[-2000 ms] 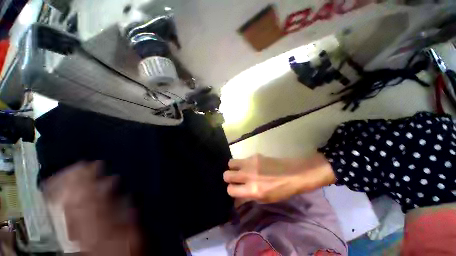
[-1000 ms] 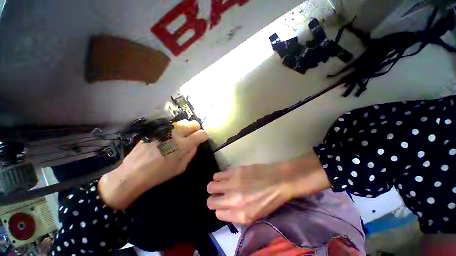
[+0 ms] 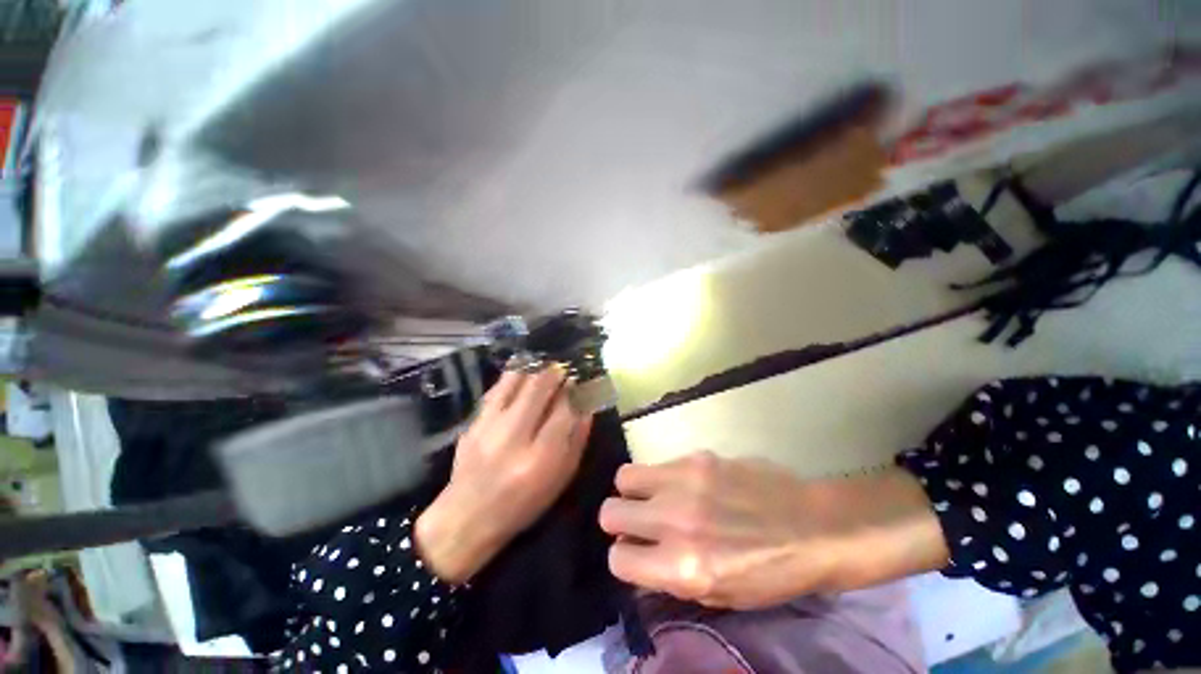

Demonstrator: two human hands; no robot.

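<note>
A black cloth (image 3: 566, 586) lies under the sewing machine's needle area (image 3: 566, 349) and hangs toward my lap. My left hand (image 3: 514, 454) is at the needle area with its fingertips on the cloth; whether they pinch it is hidden. My right hand (image 3: 705, 527) is curled at the cloth's right edge, its fingertips closed on that edge. A thin black strip (image 3: 803, 358) runs across the bed from the right to the needle area. The white machine head (image 3: 527, 145) fills the top, with a blurred ribbed knob (image 3: 323, 461) at left.
A tangled bundle of black cords (image 3: 1080, 263) lies on the bed at right, beside a small black blocky part (image 3: 929, 227). A bright lamp spot (image 3: 665, 316) lights the bed. Light mauve fabric (image 3: 790, 639) is below my right hand.
My left hand has gone from the blurred lower left to the needle area and stays there. My right hand remains at the cloth edge. The camera view has shifted, with the machine head looming larger.
</note>
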